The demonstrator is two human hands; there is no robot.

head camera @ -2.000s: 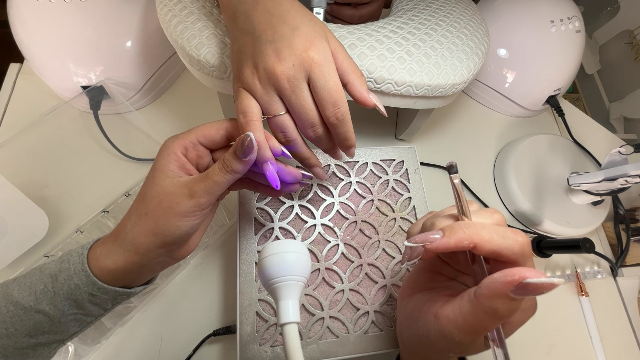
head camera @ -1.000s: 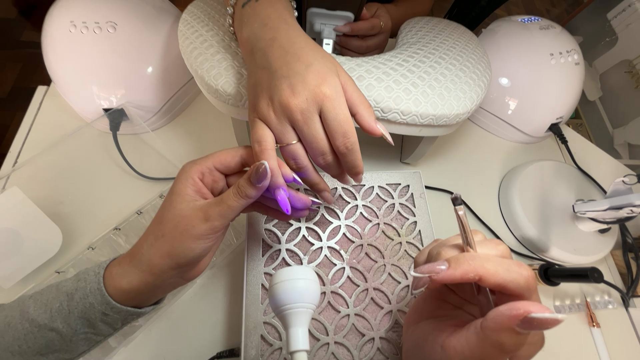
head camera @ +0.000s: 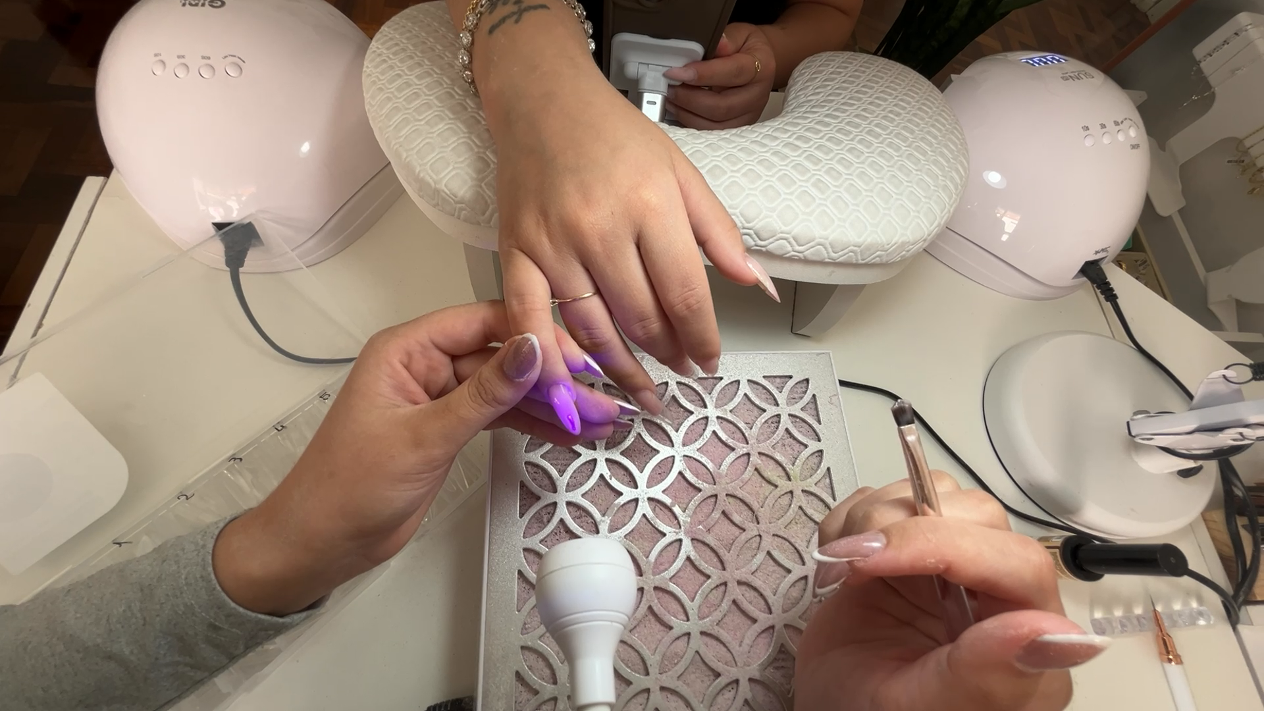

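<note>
My left hand (head camera: 395,425) holds the little finger of another person's hand (head camera: 602,207), its fingertips beneath and its thumb beside that finger. Purple light falls on the pointed nail (head camera: 564,407) there. In my right hand (head camera: 938,612) is a slim brush (head camera: 918,464), bristle end up, at the lower right. A white lamp with a rounded head (head camera: 587,592) stands below the nail, over a silver lattice-topped dust collector (head camera: 671,474). The other person's hand reaches over a white textured armrest (head camera: 839,158).
Pale pink nail lamps stand at the left (head camera: 237,128) and right (head camera: 1047,178), with black cables. At the right are a round white base (head camera: 1076,434), a black-capped bottle (head camera: 1126,559) and another brush (head camera: 1170,652). The person's other hand (head camera: 726,84) holds a phone.
The view has shifted somewhat, bringing more of the other person's wrist and second hand into sight. My left hand keeps its hold on the finger, and the brush stays in my right hand.
</note>
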